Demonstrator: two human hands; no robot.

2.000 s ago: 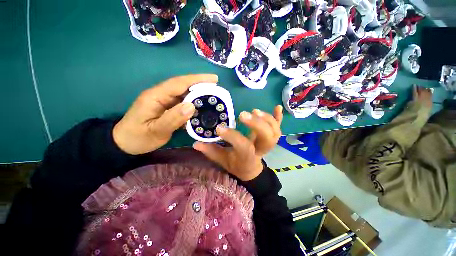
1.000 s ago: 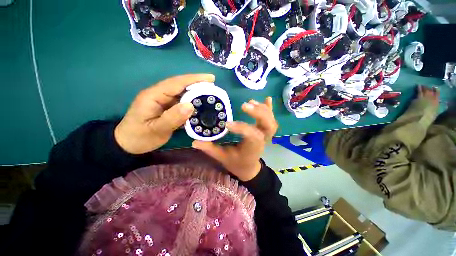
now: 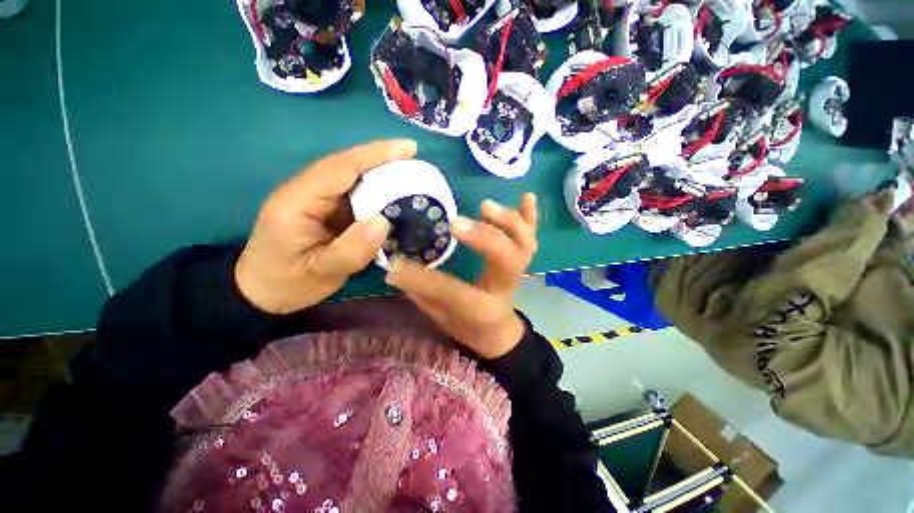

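Note:
My left hand (image 3: 316, 225) holds a white front housing (image 3: 403, 184) by its left side, with the thumb over its face. The black LED light board (image 3: 417, 228) with its ring of small lamps and dark centre shows through the front, tilted downward. My right hand (image 3: 479, 266) touches the right and lower edge of the same housing with thumb and index finger; its other fingers are raised and apart. The back of the housing is hidden.
Many semi-finished cameras (image 3: 601, 100) with red wires lie across the back and right of the green bench (image 3: 180, 130). A black box (image 3: 877, 95) is at the far right. A neighbouring person in a tan jacket (image 3: 802, 331) sits at the right, above a cardboard box (image 3: 727, 451).
The housing has tilted so more of its white top shows and its lamps face lower. My right fingers have moved in onto its edge. The neighbour's hand has moved right.

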